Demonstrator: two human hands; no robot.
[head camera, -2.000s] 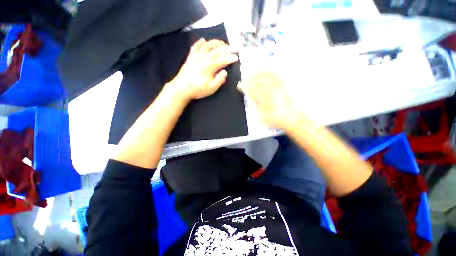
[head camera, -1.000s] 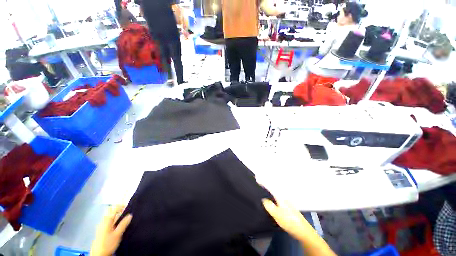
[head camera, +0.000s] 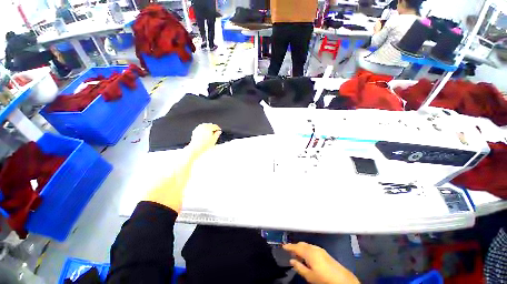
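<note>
A stack of dark grey-black cut panels (head camera: 194, 119) lies flat at the left of the white sewing table. My left hand (head camera: 205, 136) rests on its near edge with fingers bent; whether it pinches a panel is hard to tell. A black garment panel (head camera: 225, 255) hangs below the table's front edge by my lap. My right hand (head camera: 317, 263) is at its right side, with thumb and fingers on the black cloth. The white sewing machine (head camera: 356, 133) stands at the right, its needle area away from both hands.
Black bundles (head camera: 286, 91) and red garment pieces (head camera: 367, 91) lie behind the machine. A black rectangle (head camera: 364, 165) and dark thin tools (head camera: 397, 188) lie on the bed. Blue bins (head camera: 69, 194) with dark red pieces stand left. People (head camera: 292, 44) are beyond.
The black panel held in both hands above the table's front edge has gone down toward my lap. My left hand has moved forward onto the stack; my right hand has moved lower.
</note>
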